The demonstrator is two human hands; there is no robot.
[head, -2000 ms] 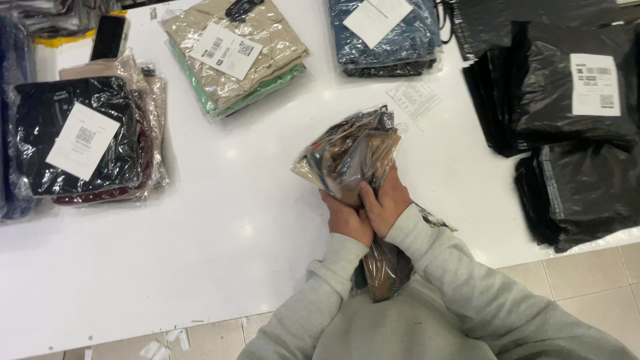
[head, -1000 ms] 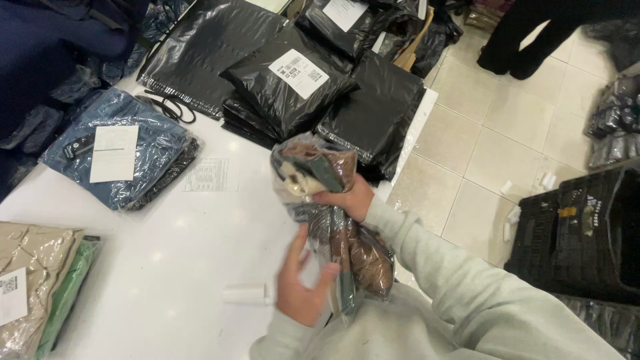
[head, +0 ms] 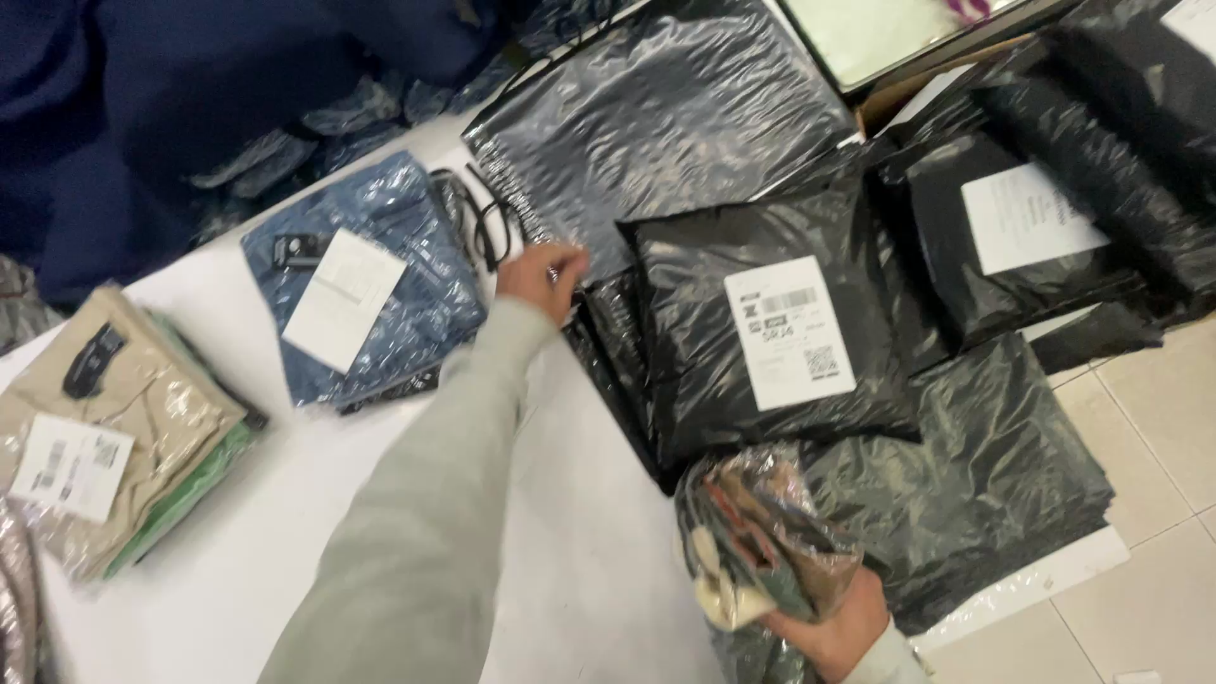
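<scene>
My right hand (head: 841, 622), at the lower right, grips a bundle of folded multicoloured clothing in clear plastic (head: 760, 541). My left hand (head: 543, 281) is stretched out with curled fingers at the near corner of a pile of flat black plastic mailing bags (head: 665, 123). Whether it pinches a bag is unclear. Just right of it lies a filled black plastic parcel (head: 693, 313) with a white label (head: 790, 332). Left of it are folded blue jeans in clear plastic (head: 427, 256), with a white paper slip (head: 344, 299) on top.
Bagged beige clothing (head: 161, 399) lies over a green item on the white table (head: 589, 532). Black bags (head: 988, 465) rest at the table's right edge, with more labelled black parcels (head: 950, 256) behind. Dark blue fabric (head: 237, 104) fills the upper left. Tiled floor (head: 1149, 456) shows at right.
My left hand has left the clear-bagged bundle and reached out to the flat black bags. The bundle stays in my right hand, now beside the black parcel.
</scene>
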